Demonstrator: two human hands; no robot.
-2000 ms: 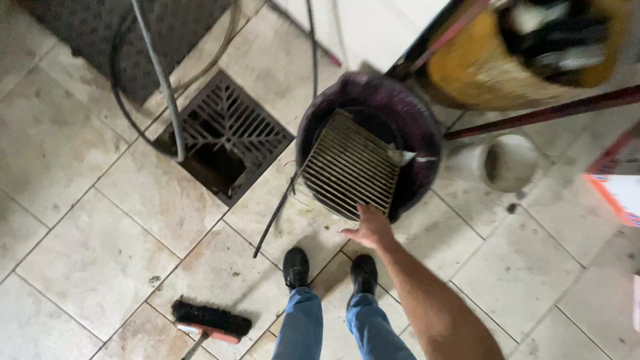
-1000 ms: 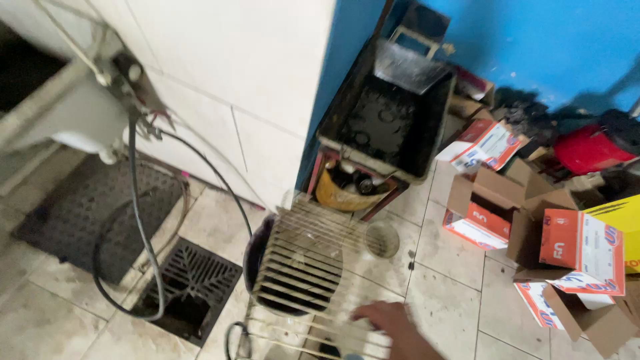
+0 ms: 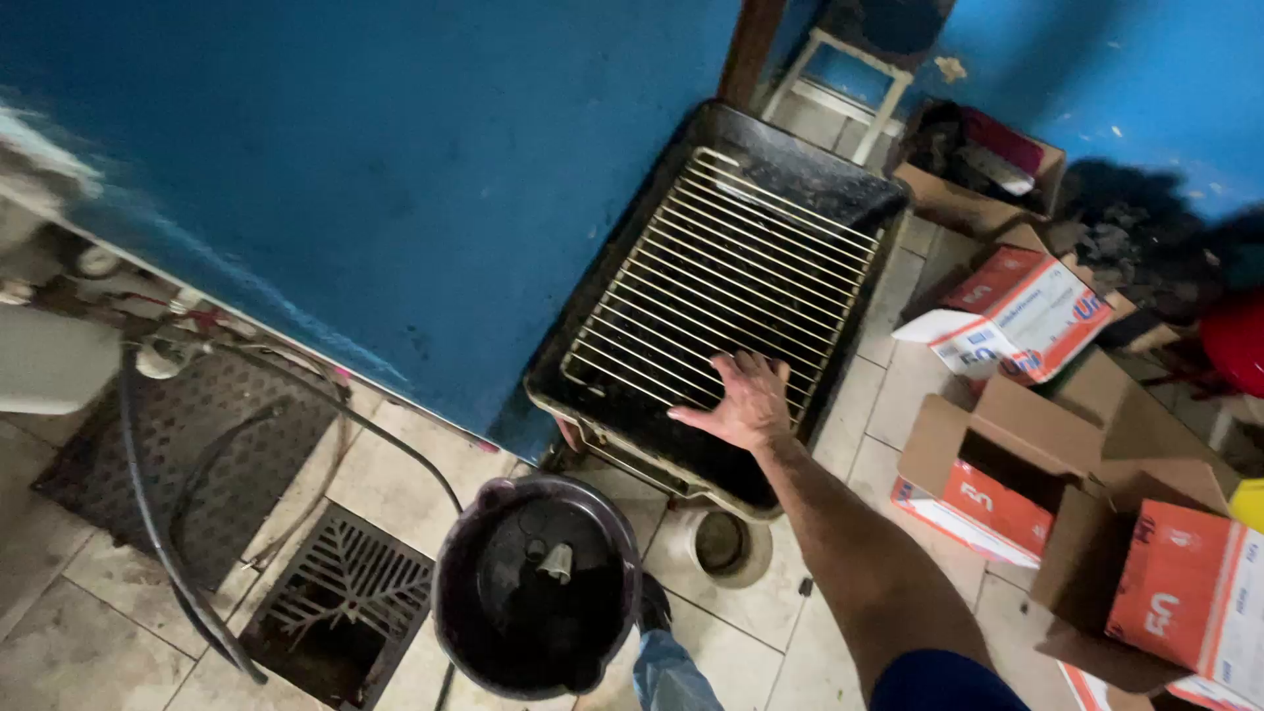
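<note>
My right hand (image 3: 746,397) is at the lower right edge of a wire rack (image 3: 721,276), fingers spread over the wires and thumb out to the left. It seems to rest on the rack rather than grip it. The rack lies within the outline of a large dark rectangular basin (image 3: 647,415); how deep it sits cannot be told. Below and to the left stands a round dark tub (image 3: 454,602) of dark liquid, with a small pale cup-like object (image 3: 557,561) in it. My left hand is out of view.
A floor drain grate (image 3: 346,583) with an opening lies left of the tub, near a grey hose (image 3: 148,513). A round container (image 3: 726,543) stands below the basin. Opened cardboard boxes (image 3: 997,504) fill the right side. A blue wall (image 3: 395,168) borders the basin.
The rack, over the round tub in the earlier frames, is now at the rectangular basin. My right hand has moved there with it. The view has swung up and to the right.
</note>
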